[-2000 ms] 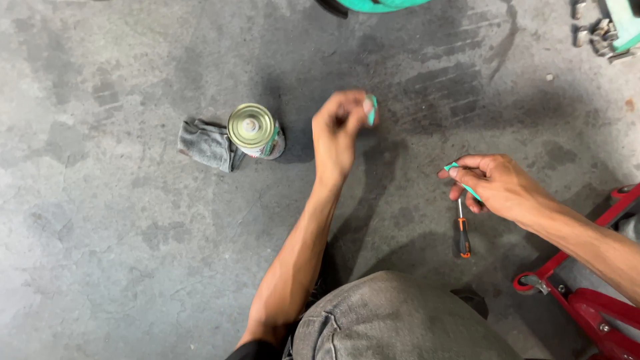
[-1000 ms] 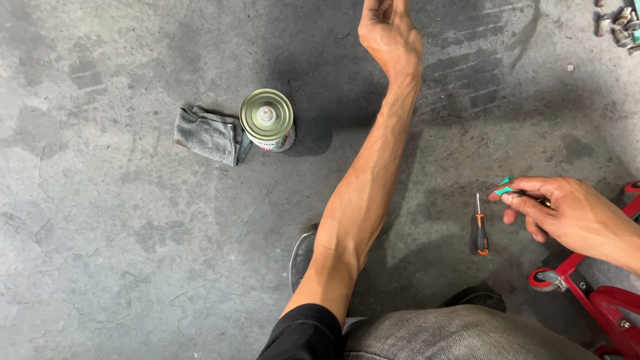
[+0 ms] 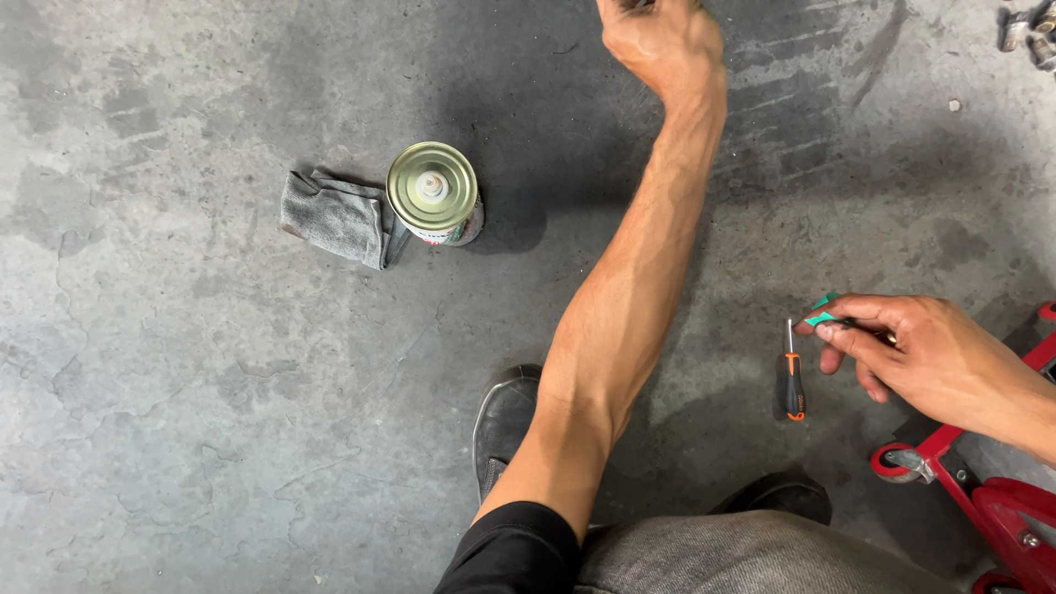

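My left hand reaches to the top edge of the view, its fingers cut off there, so what it holds is hidden. On the right, my right hand pinches a small green piece between thumb and fingertips; something small and dark shows under the fingers. A short screwdriver with a black and orange handle lies on the floor just left of that hand. A metal can with a pale nozzle in its round top stands left of my left forearm. Against the can lies a folded grey cloth.
A red metal frame on casters stands at the lower right. Several metal parts lie at the top right corner, with a small pale bit below them. My shoe and trouser leg are at the bottom.
My left hand, which held a small green piece two seconds ago, has moved up to the top edge. My right hand keeps its green piece. The view has shifted somewhat.
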